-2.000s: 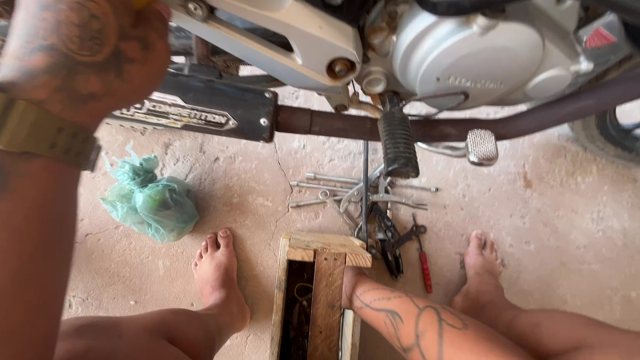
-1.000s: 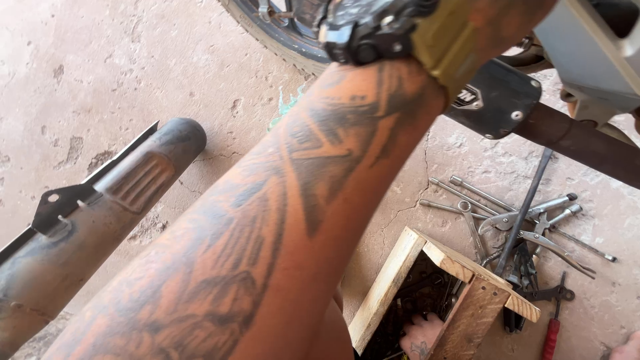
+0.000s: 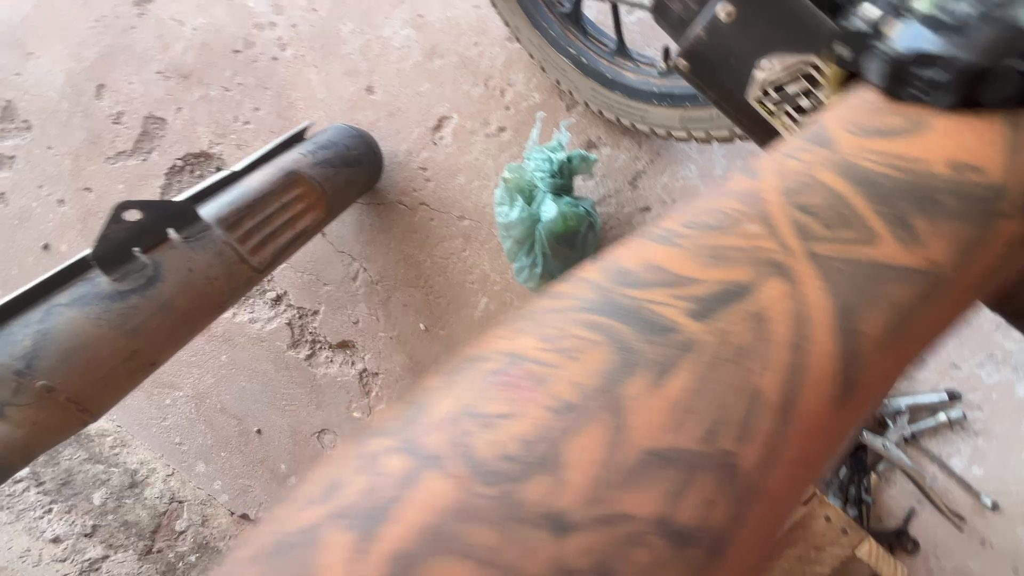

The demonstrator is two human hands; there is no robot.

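My tattooed left forearm crosses the view from the bottom to the upper right, with a black watch at the wrist. The left hand itself lies beyond the frame's edge, so what it touches is hidden. My right hand is not in view. Behind the forearm is the motorcycle's black exhaust muffler (image 3: 724, 60), beside the wheel and its tyre (image 3: 640, 112). A knotted green plastic bag (image 3: 552, 208) sits on the floor, partly covered by the forearm.
A detached, worn exhaust muffler (image 3: 160, 300) extends in from the left edge. Pliers (image 3: 904, 456) and several other metal tools lie on the concrete floor at the lower right, near a corner of the wooden box (image 3: 832, 532). The floor (image 3: 400, 320) is cracked and pitted.
The view has swung left, bringing in the detached muffler and the wheel. My right hand, seen in the wooden box one second ago, is out of view.
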